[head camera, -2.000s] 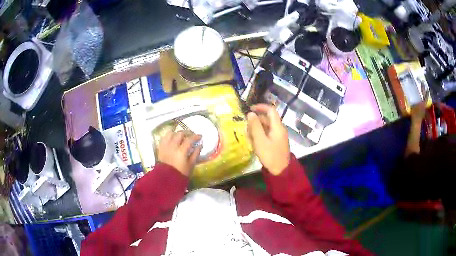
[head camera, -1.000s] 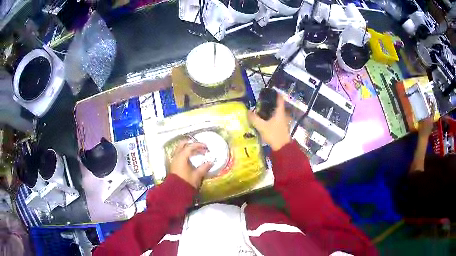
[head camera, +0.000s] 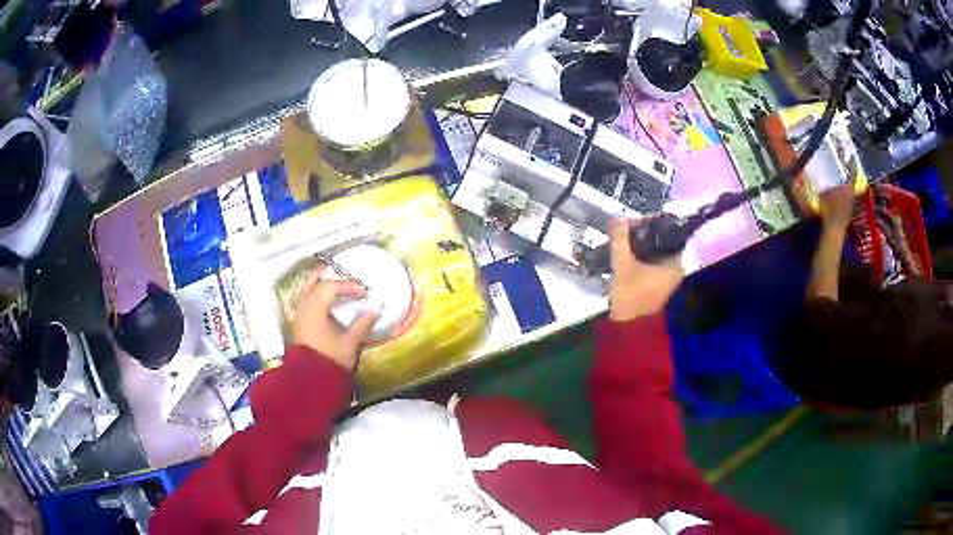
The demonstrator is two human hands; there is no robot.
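Note:
A yellow jig lies in front of me, with a white round cover in its recess. My left hand is in the recess, thumb and fingers gripping the cover; something small and pale shows between the fingertips, too blurred to name. My right hand grips a black electric screwdriver at the front edge of the compartment tray, right of the jig. Its tip points left, towards the jig but well away from it. Its thick dark cable runs up to the right.
A white-topped screw tub stands behind the jig. The compartment tray is slanted, with a dark cable across it. Camera housings stand left and behind. A yellow bin is at back right. Another person's hand reaches in at right.
My right hand was empty, then took hold of the screwdriver behind the jig's right side, and has brought it right and towards me. My left hand stays in the recess. The view has shifted.

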